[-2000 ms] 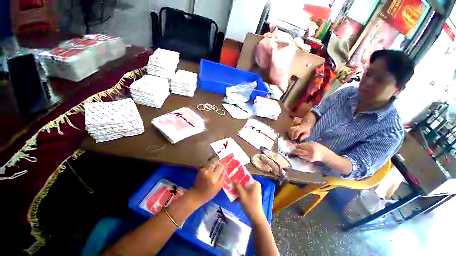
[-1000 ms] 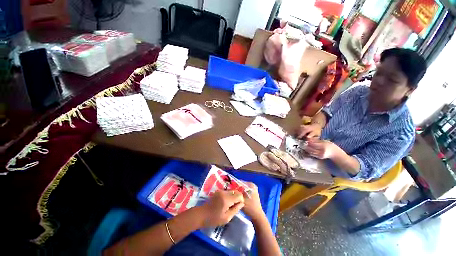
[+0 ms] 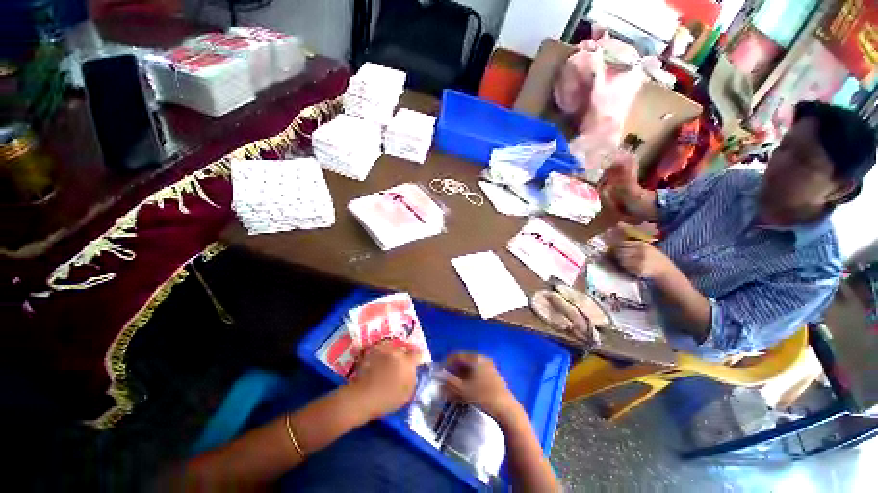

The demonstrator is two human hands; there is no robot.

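My left hand [image 3: 387, 374] is closed on a red-and-white card [image 3: 389, 323] with a dark mark, above the left part of the blue tray [image 3: 547, 390]. Part of another packed card [image 3: 337, 352] shows beneath it. My right hand [image 3: 477, 382] is over the shiny clear bags [image 3: 462, 435] at the tray's right. Its fingertips are at the top edge of the bags; whether they grip one cannot be told. A white card [image 3: 489, 284] lies on the brown table's near edge.
Stacks of white packs [image 3: 281, 195], a card pile [image 3: 397, 216], rubber bands [image 3: 456, 191], a second blue bin [image 3: 501, 130] and a beige bundle [image 3: 568, 313] are on the table. Another person [image 3: 761, 241] sits at right. A fringed maroon cloth [image 3: 193, 231] is at left.
My left hand has carried the card left over the packed cards. My right hand has left the card and moved down to the bags. The other person's hands have moved apart.
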